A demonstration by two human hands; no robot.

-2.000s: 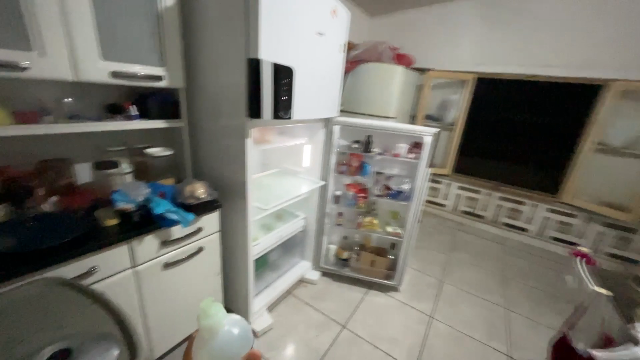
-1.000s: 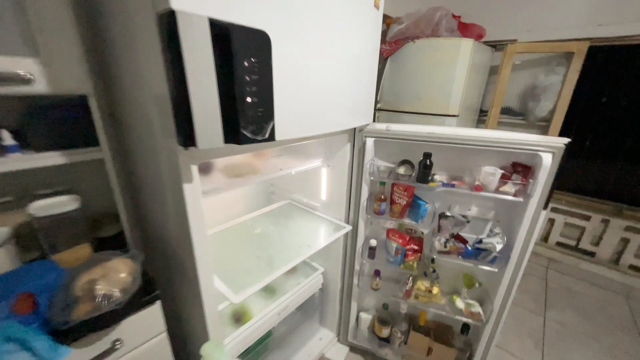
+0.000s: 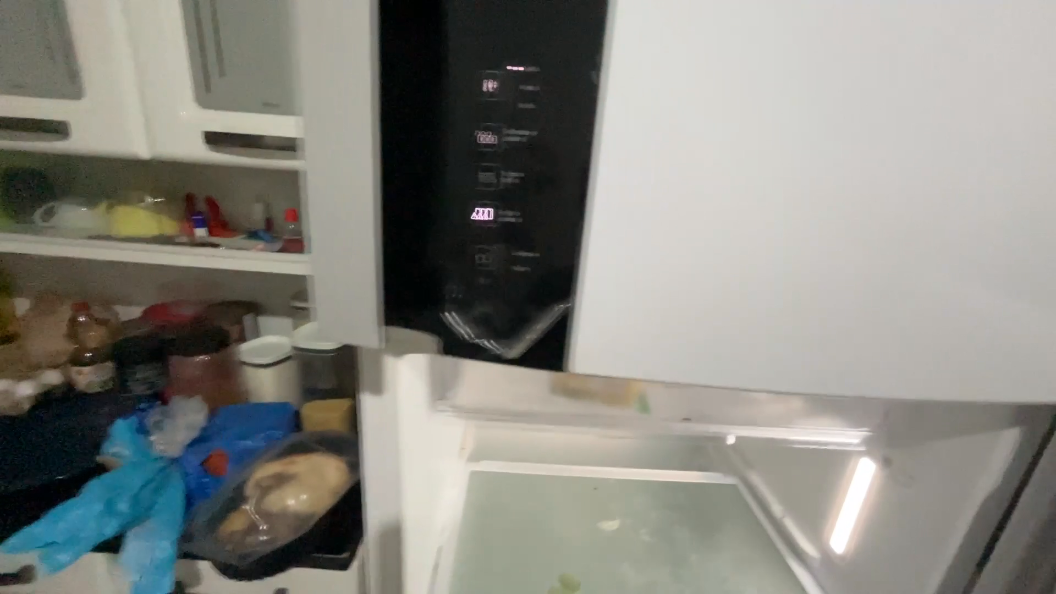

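Neither my left hand nor my right hand shows in the head view now. A white refrigerator's upper door [image 3: 792, 198] fills the upper right, with a black control panel [image 3: 495, 181] whose icons are partly lit. Below it the lower compartment stands open. A glass shelf [image 3: 627, 528] inside carries small green and pale scraps, and a light strip [image 3: 852, 505] glows on the right inner wall. Some blurred item [image 3: 598, 388] lies higher up in the compartment.
At left, a dark counter holds blue plastic bags [image 3: 153, 495], a clear bag with a pale brown food [image 3: 297, 487], lidded containers [image 3: 268, 367], a bottle [image 3: 89, 351] and eggs. A shelf [image 3: 157, 254] with small items and white cabinets [image 3: 247, 124] are above.
The view has come much closer to the refrigerator. The pale green spray-like bottle at the bottom edge, with fingers beside it two seconds ago, is out of view, as are the door shelves.
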